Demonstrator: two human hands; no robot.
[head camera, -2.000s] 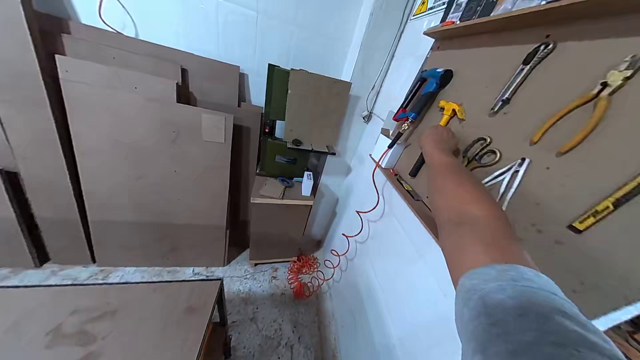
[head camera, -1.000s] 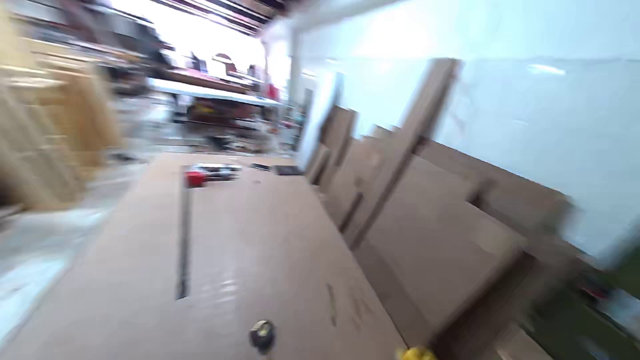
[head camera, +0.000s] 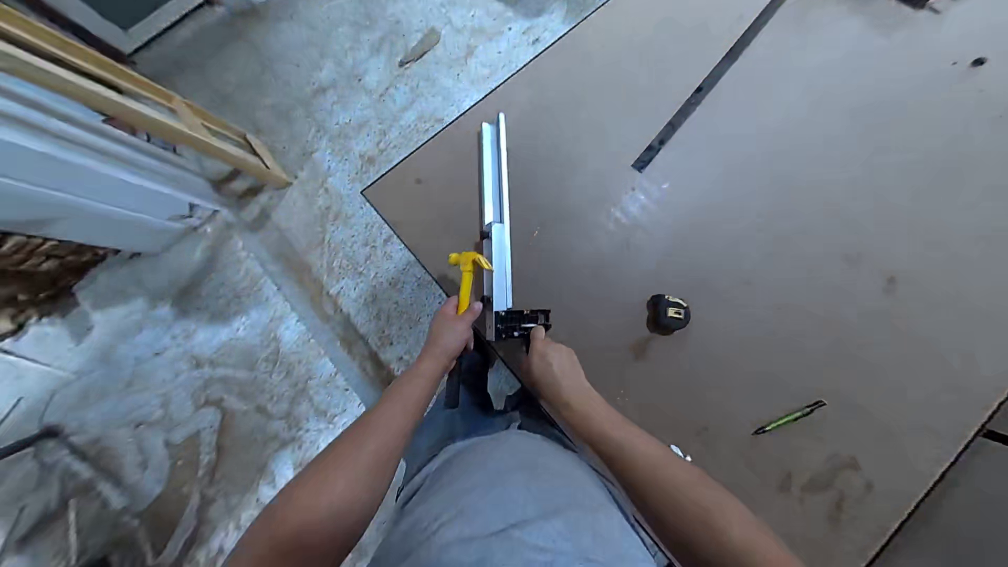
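My left hand (head camera: 452, 331) is closed around the handle of a claw hammer (head camera: 466, 272) with a yellow head, its dark grip end hanging below the fist. Beside the hammer, a silver metal rail or channel assembly (head camera: 498, 236) lies near the corner of the tabletop (head camera: 583, 260). A black fitting (head camera: 521, 323) is at its near end. My right hand (head camera: 551, 362) is at this fitting, with thumb and fingers against its near side; whether it grips the fitting is not plain.
On the tabletop are a black tape measure (head camera: 668, 314), a green pen or marker (head camera: 790, 417) and a long dark metal strip (head camera: 705, 88). Wooden frame pieces (head camera: 150, 102) stand at the left above the concrete floor (head camera: 315, 260), where a scrap (head camera: 420, 47) lies.
Earlier a hand was at the yellow hammer on the wall tool board; now the hammer is in my left hand over the table. The view has swung far, from the wall to the tabletop.
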